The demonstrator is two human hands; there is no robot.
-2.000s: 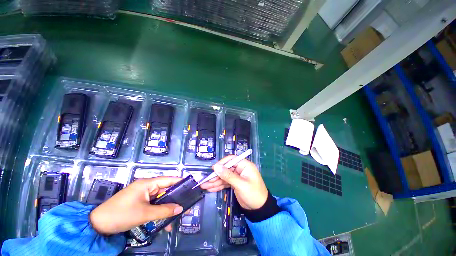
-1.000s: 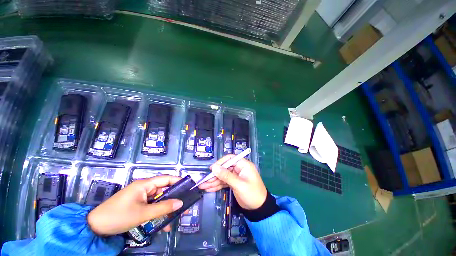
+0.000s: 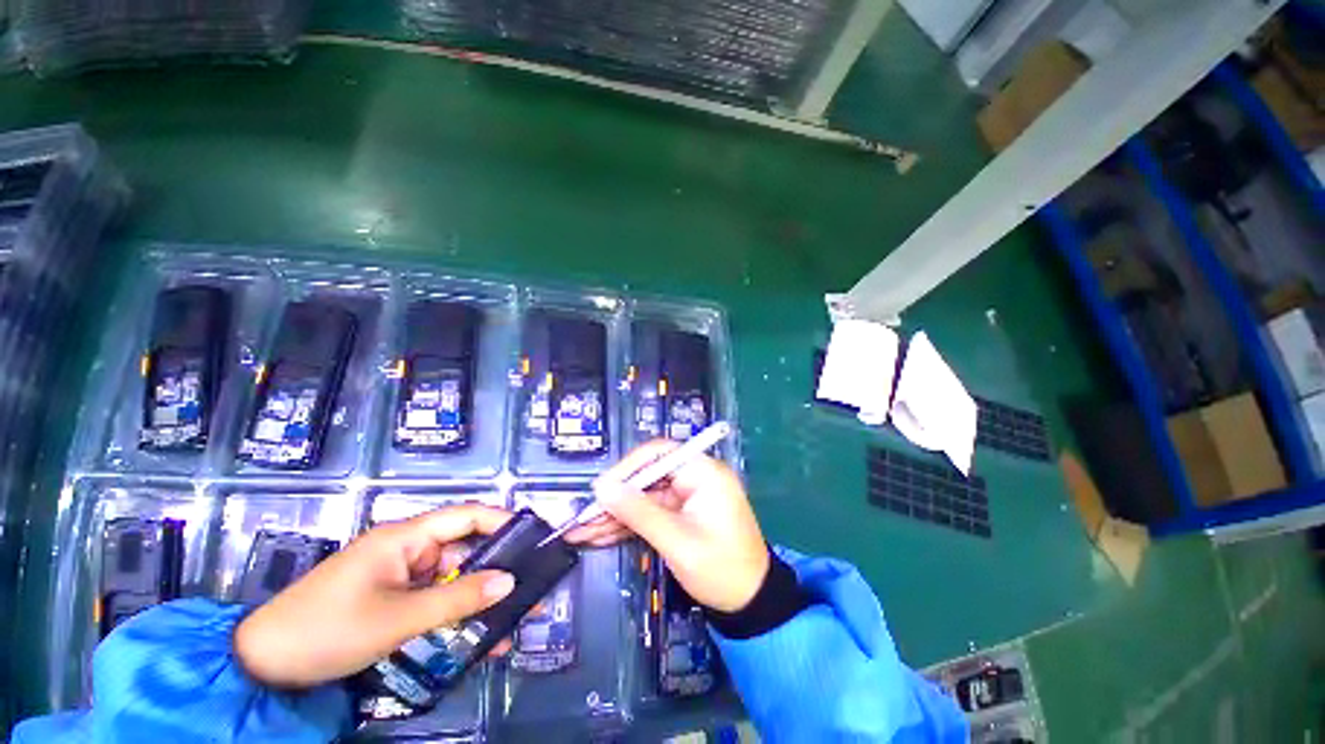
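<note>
My left hand (image 3: 371, 599) holds a black phone housing assembly (image 3: 501, 603) tilted above the front row of the clear blister tray (image 3: 494, 478). Its open board end points down and left. My right hand (image 3: 695, 523) holds slim white tweezers (image 3: 639, 475), their fine tip at the upper end of the housing. Whether the tip holds a small piece is too small to tell. More black units with exposed boards lie in the tray pockets, one of them at the back left (image 3: 186, 368).
Black pad grids (image 3: 927, 491) lie flat on the green bench at right, beside a half-open white paper (image 3: 934, 403). A pale post (image 3: 1046, 167) stands behind them. Stacked blister trays (image 3: 51, 291) stand at left and across the bench. Blue racks (image 3: 1133, 327) hold cardboard boxes at far right.
The whole view has shifted slightly. Both hands still hold the housing and the tweezers in nearly the same pose; the housing is turned a little.
</note>
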